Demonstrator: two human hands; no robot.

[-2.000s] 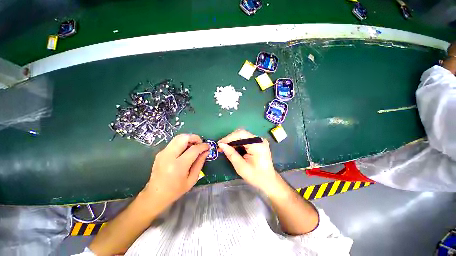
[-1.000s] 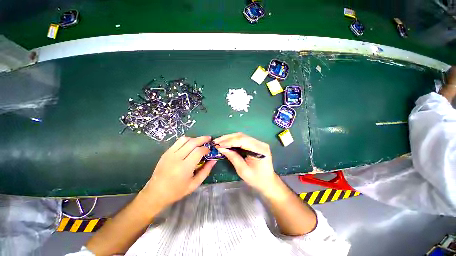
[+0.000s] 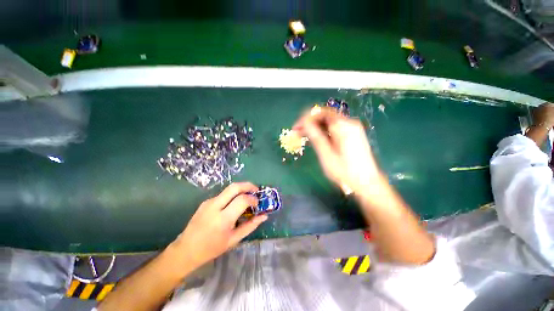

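My left hand [image 3: 222,218] holds a watch housing [image 3: 267,200] at the bench's near side; its blue inside faces up and its pale rim shows. My right hand [image 3: 340,143] is raised and blurred, fingertips at the right edge of the small white pads [image 3: 293,141]. Whether it holds anything, such as the black tool, cannot be told. The heap of dark and silver leaded components [image 3: 209,152] lies left of the pads. Another housing [image 3: 337,107] shows partly behind my right hand; my hand and forearm hide the bench there.
The green conveyor belt [image 3: 200,48] carries several spaced housings with yellow-and-white batteries beyond the white rail [image 3: 182,78]. A clear plastic sheet [image 3: 42,127] lies at left. Another person's white sleeve [image 3: 522,173] and a thin pale stick [image 3: 469,168] are at right.
My right hand has left the housing and moved up and right to the white pads. My left hand still holds the housing, now more exposed. The view has tilted up a little.
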